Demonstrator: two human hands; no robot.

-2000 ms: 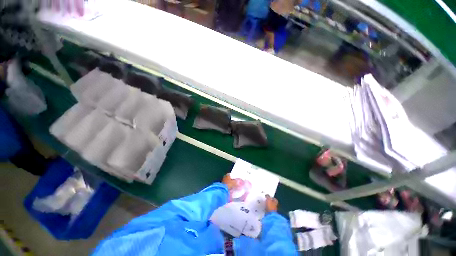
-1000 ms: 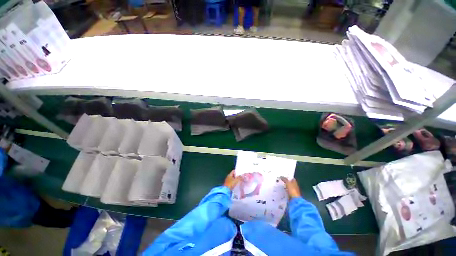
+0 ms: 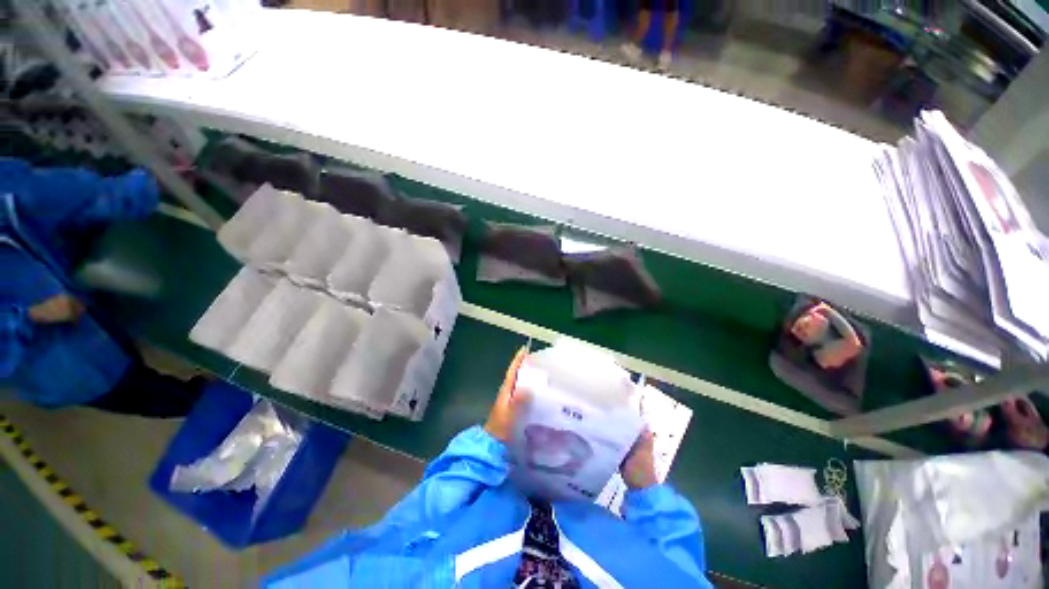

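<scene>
My left hand [image 3: 507,397] and my right hand [image 3: 640,460] hold a white printed colour box [image 3: 575,443] between them, in front of my chest. The box shows a pink headphone picture, stands opened out into a shape, and its top flaps are up. A flat white box blank [image 3: 667,428] lies on the green surface behind it and to its right. The fingertips of both hands are partly hidden at the box sides.
Opened cartons [image 3: 334,305] stand in two rows at left. Dark bubble bags [image 3: 520,253] and a bag with pink headphones [image 3: 825,341] lie on the belt. White folded pieces [image 3: 794,506] and a clear plastic bag [image 3: 961,518] are at right. A blue bin [image 3: 236,466] and another person's sleeve [image 3: 81,219] are at left.
The flat printed blank in my hands is now an opened-out box, raised off the surface. Another flat blank shows behind it. The view has tilted, and the person at left shows more.
</scene>
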